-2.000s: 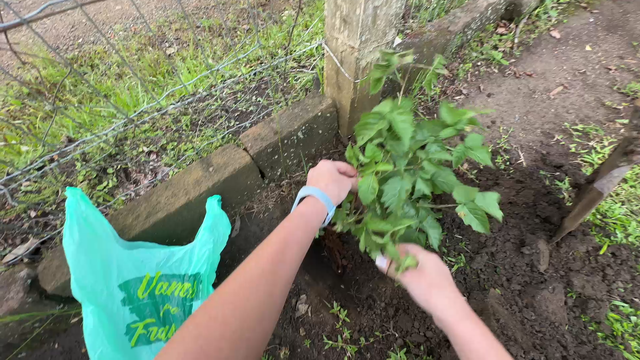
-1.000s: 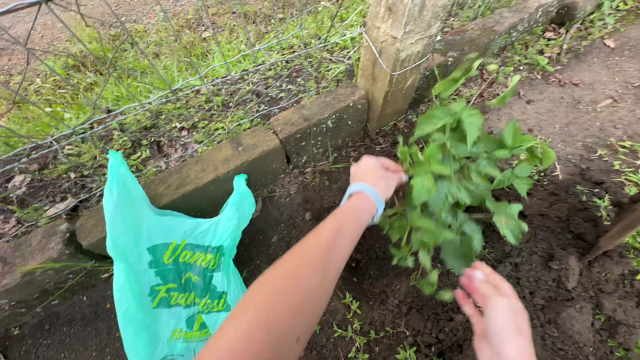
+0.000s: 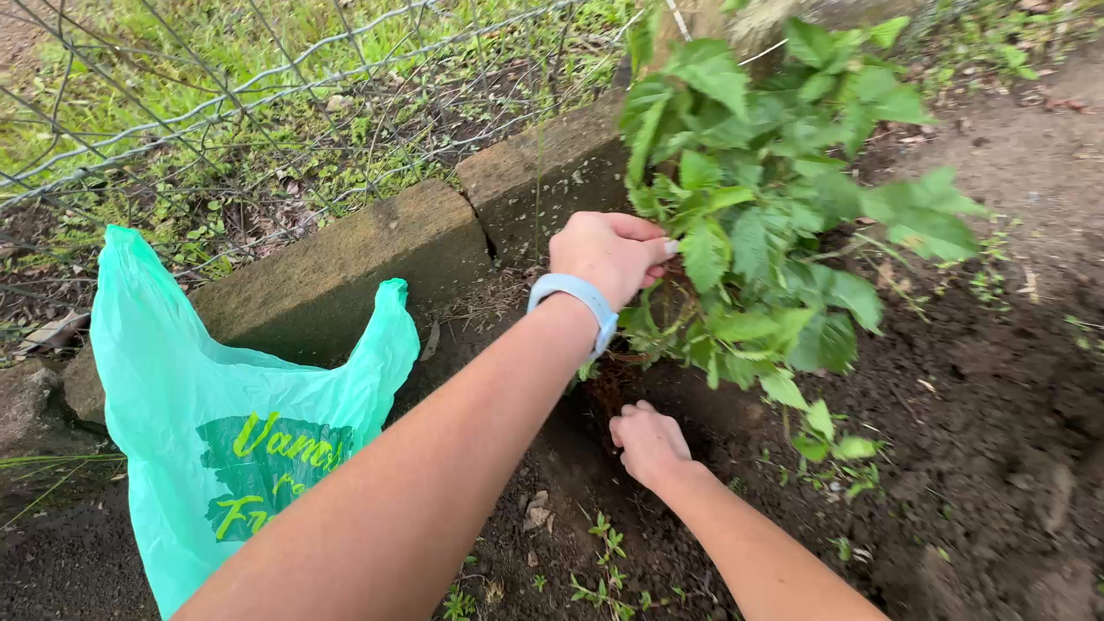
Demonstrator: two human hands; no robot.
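Observation:
A leafy green plant stands over a hole in the dark soil, its leaves spreading up and to the right. My left hand, with a pale blue band on the wrist, pinches the plant's stems at the left side of the foliage. Reddish-brown roots show below the leaves. Down at the roots is my right hand, its fingers curled against them at the hole's edge; whether they grip the roots is unclear. The lower stems are partly hidden by leaves.
A green plastic bag bearing writing stands at the left. Behind it runs a border of stone blocks, with a wire fence beyond. A post rises behind the plant. Loose soil lies at the right.
My right hand has moved from the lower leaves down to the roots by the hole. My left hand stays at the plant's stems. The view has moved closer.

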